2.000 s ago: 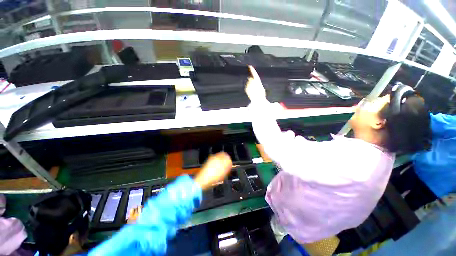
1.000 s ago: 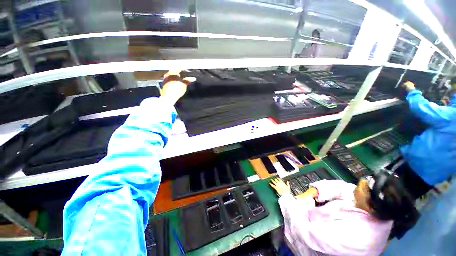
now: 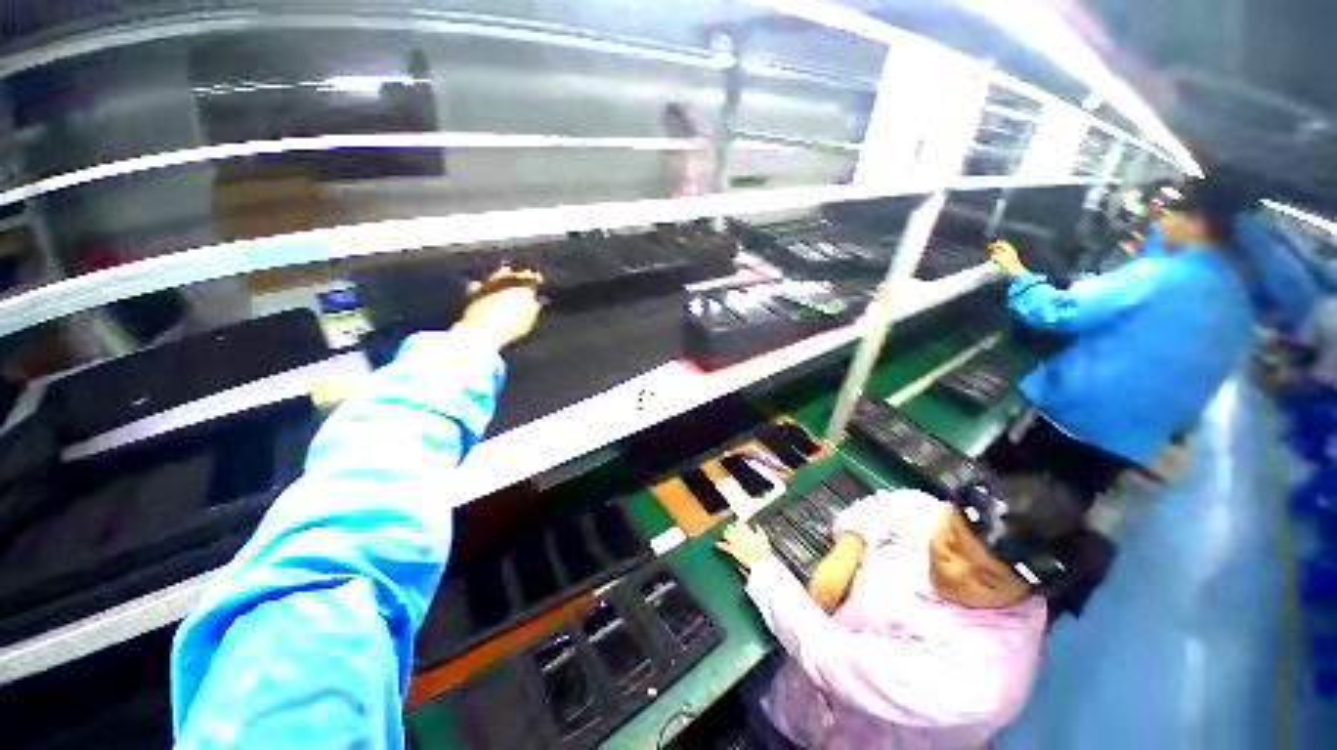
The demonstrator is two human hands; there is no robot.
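My left hand point(image 3: 503, 311), in a blue sleeve, reaches up to the shelf and lies over the top of the stacked black foam trays point(image 3: 594, 352), towards their left part. Its fingers look bent at the tray surface; whether they grip a tray is too blurred to tell. A wristband shows faintly in an earlier frame only. My right hand is out of the picture.
White shelf edge point(image 3: 587, 437) crosses the view. A tray with glossy phones point(image 3: 770, 315) sits right of the stack. Below, a phone tray point(image 3: 623, 655) lies on the green bench. A person in pink point(image 3: 894, 615) and one in blue point(image 3: 1129, 352) work at right.
The view has swung right. My left hand has gone from above the bench up to the shelf trays, and now sits further over the stack. The person in pink is lower than at first.
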